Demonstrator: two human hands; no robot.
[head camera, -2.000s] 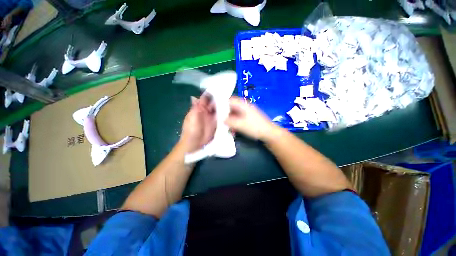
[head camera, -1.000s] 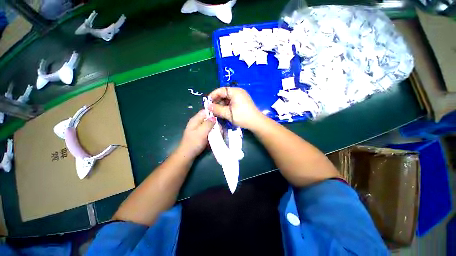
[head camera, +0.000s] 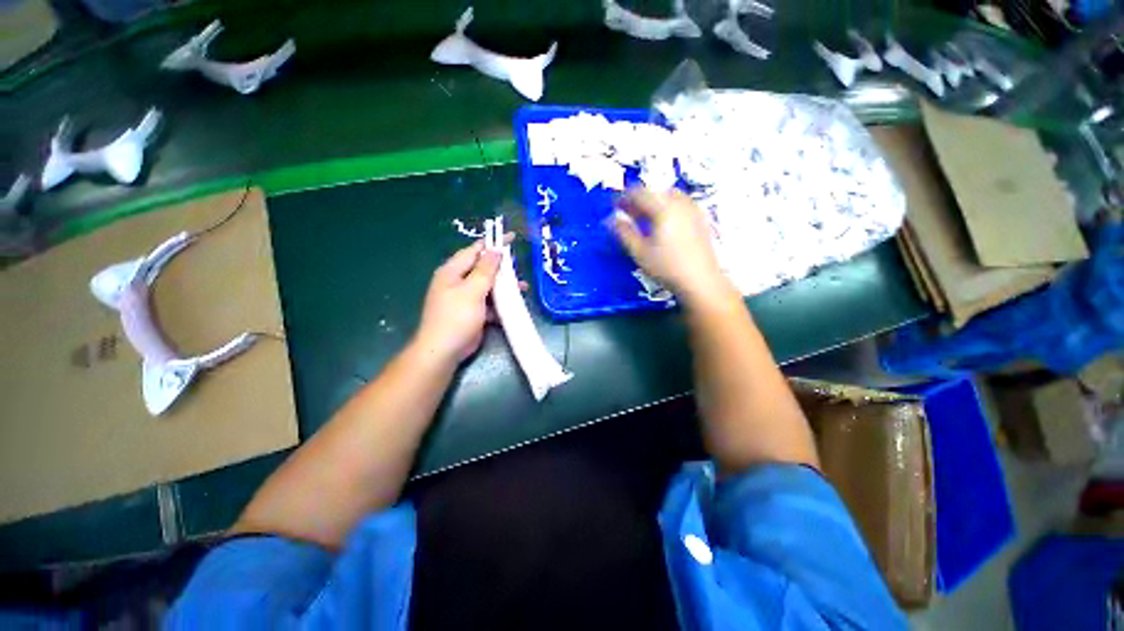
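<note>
My left hand (head camera: 459, 302) holds a white cat-ear headband (head camera: 525, 330) near its narrow upper end, over the dark green bench. The band hangs down toward the bench's front edge. My right hand (head camera: 672, 240) is over the blue parts tray (head camera: 573, 234), fingers bent near the small white pieces (head camera: 600, 146); it is blurred, and I cannot tell whether a piece is between the fingertips. Small white curly bits (head camera: 468, 229) lie by the headband's tip.
The sample headband (head camera: 148, 323) lies on the cardboard sheet (head camera: 234, 407) at left. A clear plastic bag (head camera: 801, 185) of white pieces overlaps the tray. Cardboard pieces (head camera: 1005, 185) lie right of it. Several headbands sit on the far green surface. An open carton (head camera: 869, 481) and blue bin (head camera: 974, 481) stand below right.
My right hand has left the headband and moved right over the tray. My left hand still holds the headband. The view has shifted, and more headbands show at the far right.
</note>
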